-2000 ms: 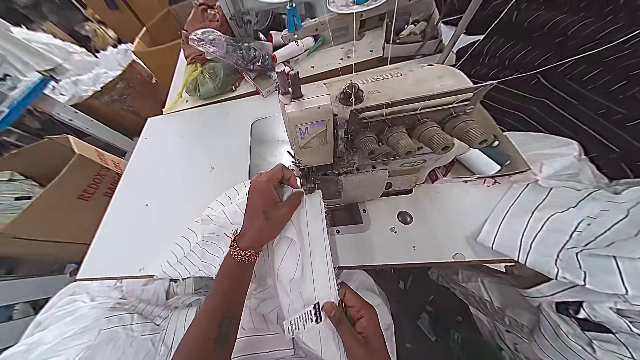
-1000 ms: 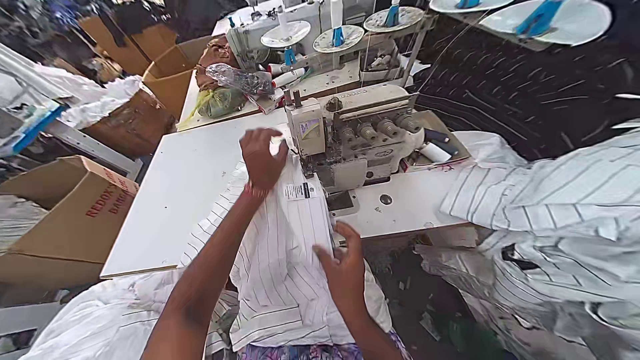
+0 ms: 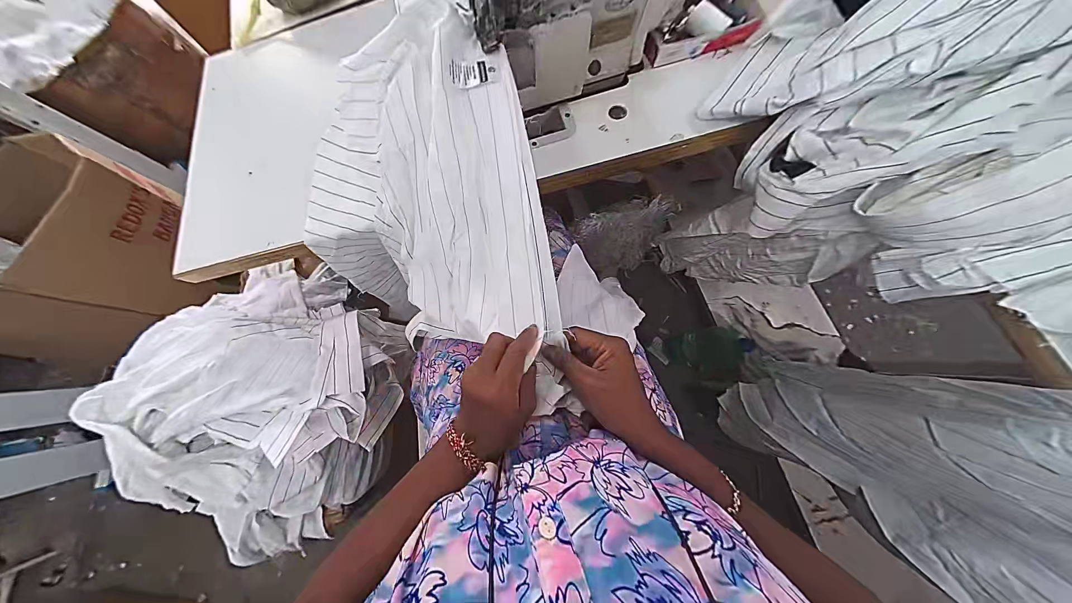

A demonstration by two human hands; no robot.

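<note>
A white striped garment (image 3: 469, 193) runs from the sewing machine (image 3: 578, 42) down over the table's front edge to my lap. Near its upper end a small white label (image 3: 469, 74) with writing lies by the machine's foot area. My left hand (image 3: 501, 389) pinches the garment's lower edge between thumb and fingers. Close beside it on the right, my right hand (image 3: 603, 377) grips the same edge with thumb and forefinger. The fabric between the two hands is partly hidden by the fingers.
The white table (image 3: 251, 151) reaches left of the garment. Below it lies a heap of white striped cloth (image 3: 251, 377), with a cardboard box (image 3: 92, 243) at far left. More striped garments (image 3: 921, 126) are piled on the right. Grey cloth (image 3: 938, 469) lies lower right.
My left hand has come down from beside the machine to the garment's lower edge. Both hands now hold that edge over my lap. The view has tilted downward.
</note>
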